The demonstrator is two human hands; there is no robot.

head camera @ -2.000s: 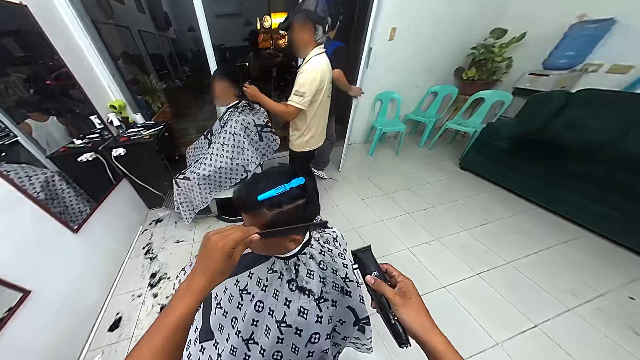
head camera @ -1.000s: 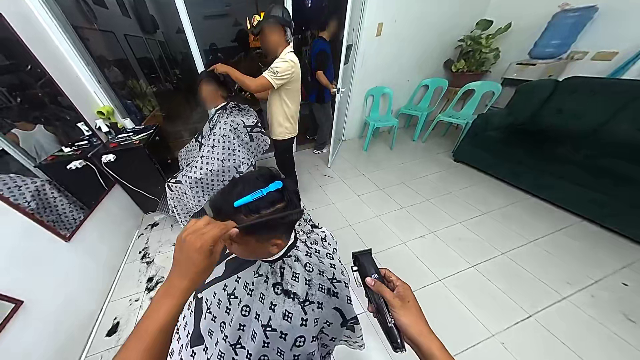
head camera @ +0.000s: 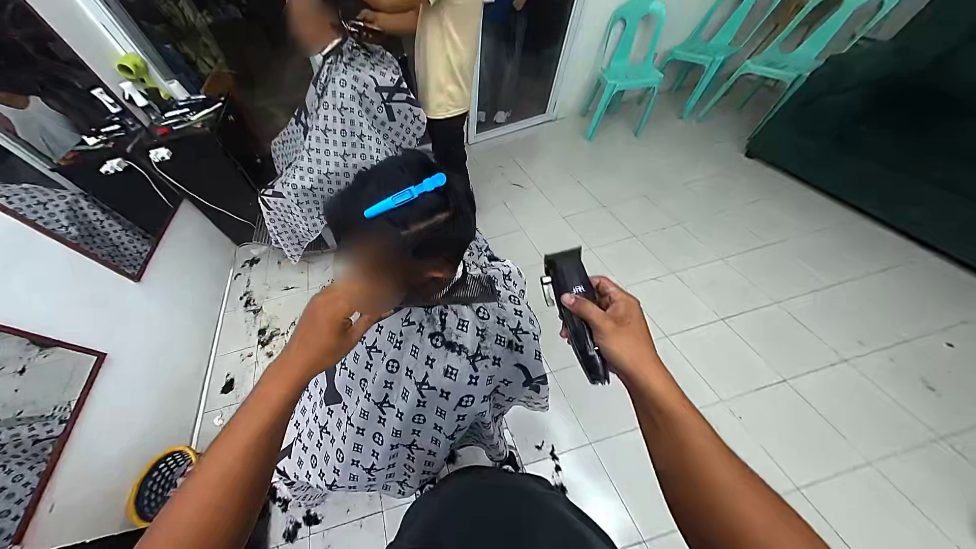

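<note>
A seated person's dark hair (head camera: 366, 191) carries a blue sectioning clip (head camera: 406, 195) on top. My left hand (head camera: 343, 313) grips a black barber comb (head camera: 465, 291), whose teeth lie low beside the head, near the neck; the fingers are partly blurred. A white cape with black patterns (head camera: 412, 396) covers the person and bears loose hair clippings. My right hand (head camera: 610, 313) holds a black hair clipper (head camera: 577, 313) to the right of the cape, blade end up and apart from the head.
Another caped person (head camera: 343, 122) sits ahead, with a co-worker (head camera: 450, 61) standing beside. Green plastic chairs (head camera: 629, 72) and a dark green sofa (head camera: 892, 130) stand at the right. A black counter (head camera: 206, 152) and a yellow-rimmed basket (head camera: 160, 484) are on the left. Cut hair dots the tiles.
The view has tilted down. The comb, earlier by the back of the head just under the clip, now lies lower near the neck. The clipper stays in my right hand.
</note>
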